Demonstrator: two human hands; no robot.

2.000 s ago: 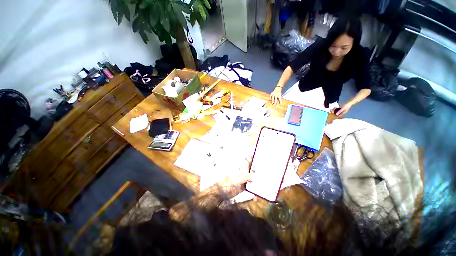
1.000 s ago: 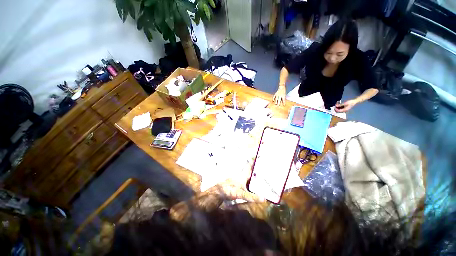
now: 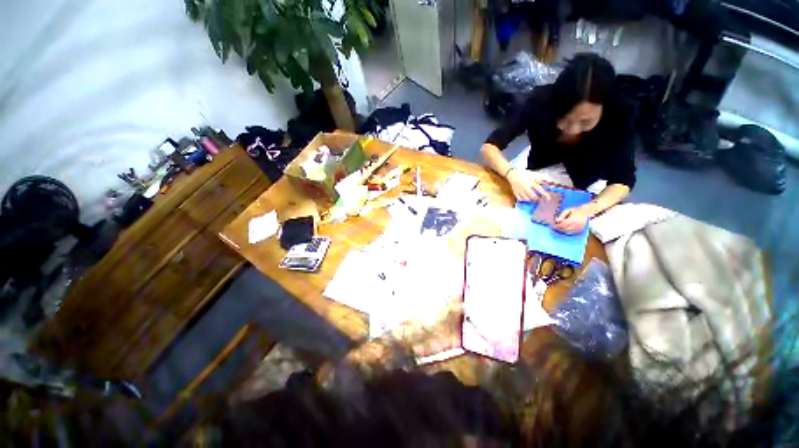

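Observation:
A smartphone (image 3: 494, 299) with a bright white screen and red edge stands out above the table's near side. Its lower screen looks pinkish. No fingers can be made out on it. A blurred skin-toned shape (image 3: 378, 351), perhaps my left hand, lies left of the phone at the bottom, mostly covered by hair; its fingers cannot be read. My right hand is not seen. White paper sheets (image 3: 399, 293) lie left of and behind the phone. Dark scissors (image 3: 551, 269) lie right of it, below a blue folder (image 3: 557, 242).
A seated person in black has both hands at a reddish phone (image 3: 547, 208) on the folder. A crinkled clear bag (image 3: 589, 308) and beige fleece (image 3: 692, 302) lie right. A calculator (image 3: 307, 253), black pouch (image 3: 297, 231) and open box (image 3: 321, 175) are left. Dark hair covers the bottom.
The near smartphone has turned more upright in view and its lower screen has become pinkish. The seated person's hands have moved onto the folder and its phone. The whole view has shifted slightly.

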